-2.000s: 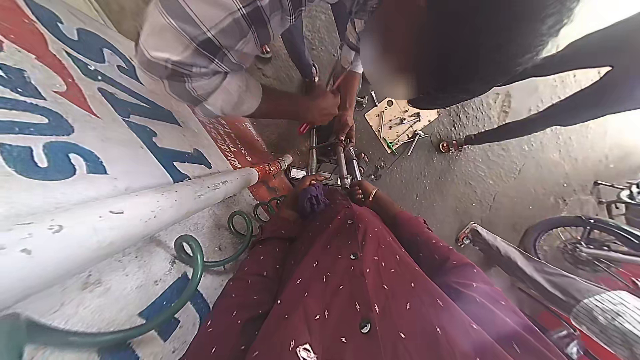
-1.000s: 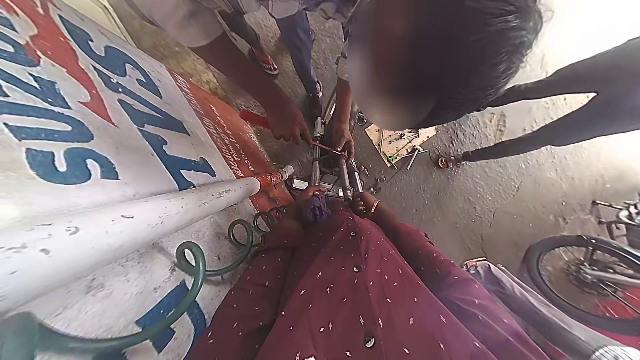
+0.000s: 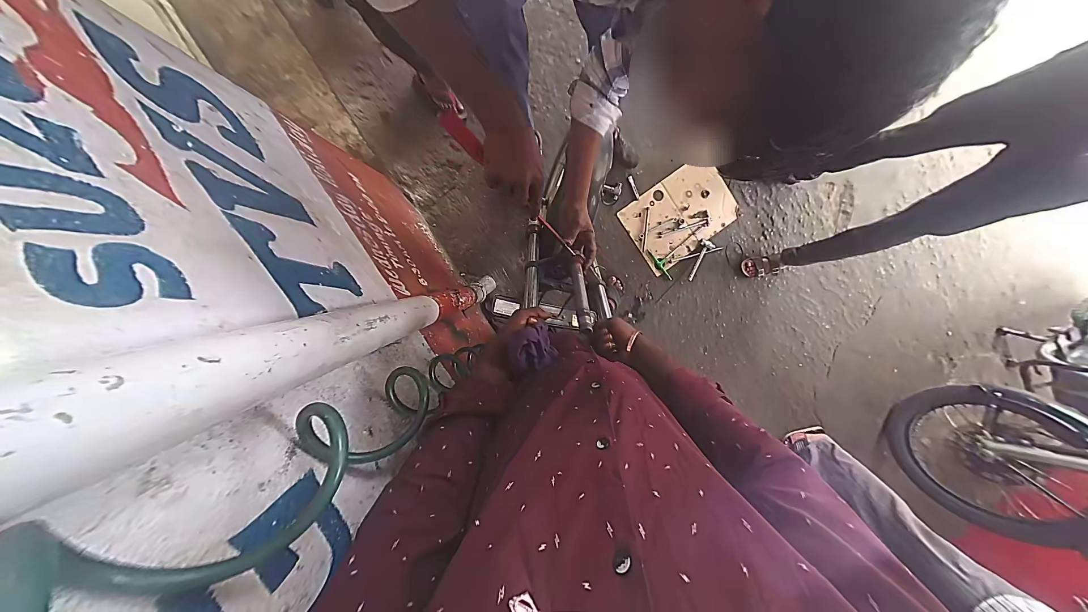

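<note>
My left hand (image 3: pixel 525 321) is curled around a bunched purple cloth (image 3: pixel 533 347), by the lower end of a metal tube (image 3: pixel 532 268). My right hand (image 3: pixel 612 337), with a band at the wrist, grips the lower end of another metal tube (image 3: pixel 603 297). Between my hands a third metal tube (image 3: pixel 581 293) points toward my shirt. Facing me, a co-worker has one hand (image 3: pixel 514 166) above the left tube and the other hand (image 3: pixel 578 231) at the top of the middle tube. A thin red rod (image 3: pixel 557 234) spans between those hands.
A wooden board (image 3: pixel 671 200) with several tools lies on the ground beyond my right hand. At left are a painted wall (image 3: pixel 255 212), a white pole (image 3: pixel 221 365) and a coiled green hose (image 3: pixel 340 442). A bystander's leg (image 3: pixel 892 212) and a motorcycle wheel (image 3: pixel 977 459) are at right.
The co-worker's hands, close together two seconds ago, have moved apart, and the thin red rod now shows between them. My hands have stayed at the tubes' lower ends.
</note>
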